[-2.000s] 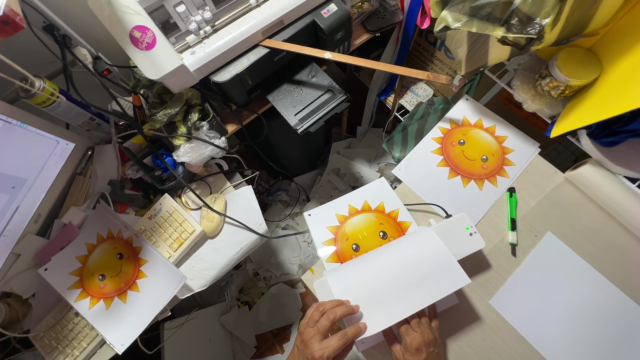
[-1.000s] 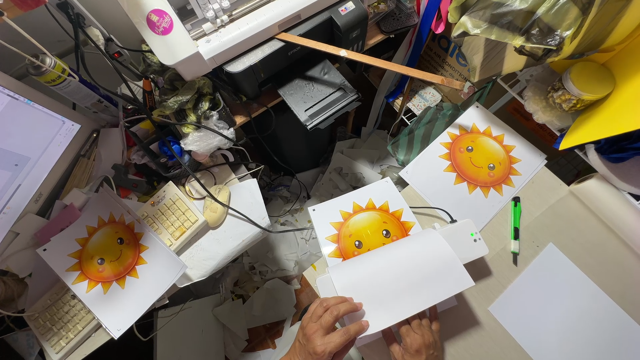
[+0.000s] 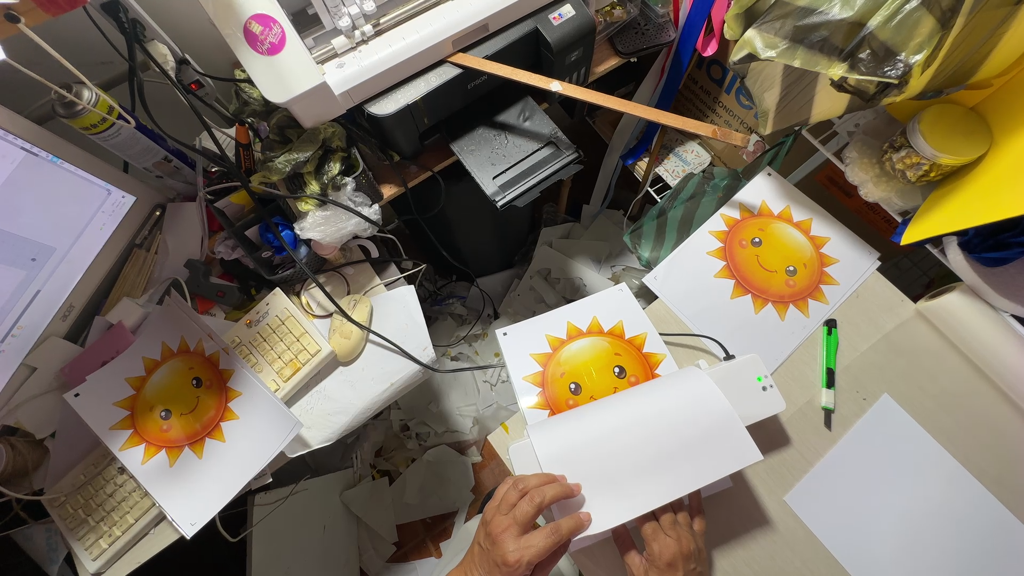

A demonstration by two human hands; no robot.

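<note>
A small white laminator with lit green lights stands at the table's edge, a cable running from its back. A sheet with a printed smiling sun sticks out behind it, and a blank white sheet covers most of the machine. My left hand rests its fingertips on the blank sheet's lower left corner. Beneath that sheet's near edge is my right hand, its fingers partly hidden against paper; its hold is unclear. A green utility knife and another white sheet lie to the right.
More sun prints lie at the back right and over a keyboard at left, near a mouse and a monitor. Behind stand a black printer and a white cutting machine. Paper scraps fill the gap beside the table.
</note>
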